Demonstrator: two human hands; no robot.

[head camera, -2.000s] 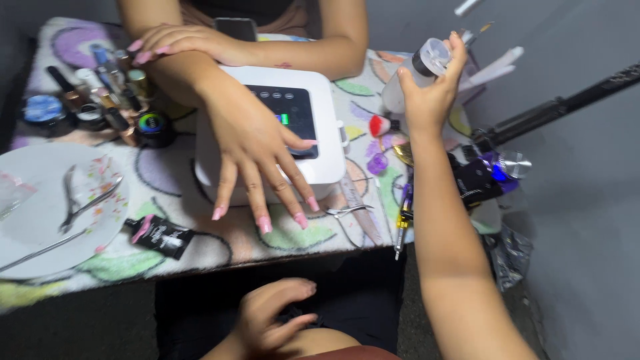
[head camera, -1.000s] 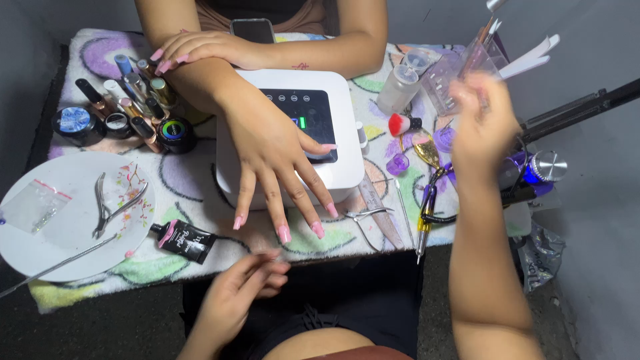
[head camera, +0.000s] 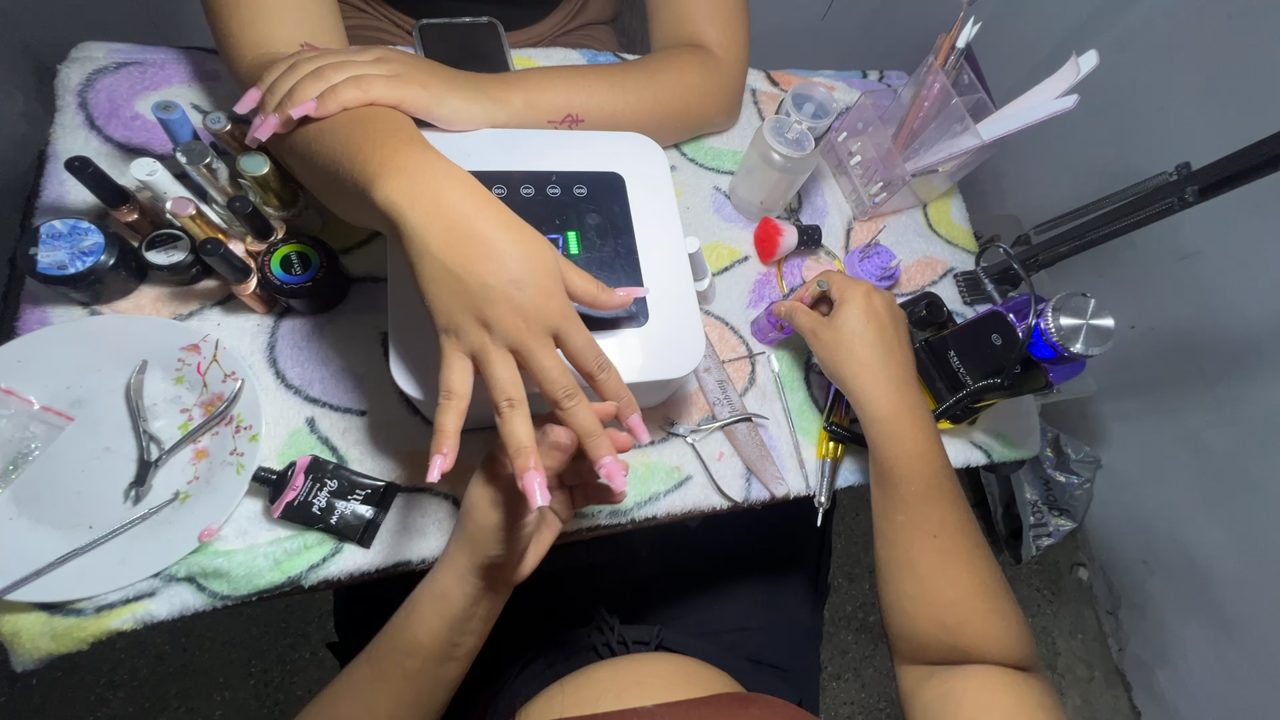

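My left hand point(head camera: 520, 495) is under the fingers of the other person's hand point(head camera: 510, 290), touching or supporting them; its palm is partly hidden. That hand, with long pink nails, lies over a white nail lamp point(head camera: 660, 345) with a lit display. At the right my right hand point(head camera: 850, 325) pinches a small object with a greenish end point(head camera: 818, 290), too small to name, beside a purple item point(head camera: 773, 323) on the towel. Just above are a red-tipped brush point(head camera: 785, 240) and a purple flower-shaped piece point(head camera: 873, 264). Cuticle nippers point(head camera: 715, 428) and a nail file point(head camera: 740, 420) lie between my hands.
Polish bottles and jars point(head camera: 295, 270) stand at the left, above a plate point(head camera: 230, 500) bearing nippers point(head camera: 150, 450) and a metal tool. A black tube point(head camera: 335, 500) lies nearby. Pump bottles point(head camera: 775, 165), a clear organizer point(head camera: 900, 150), a nail drill unit point(head camera: 975, 350) and a black stand arm point(head camera: 1110, 215) occupy the right.
My right hand has come down from the organizer and pump bottles to the purple item. My left hand has moved up from near my lap to the other person's fingers.
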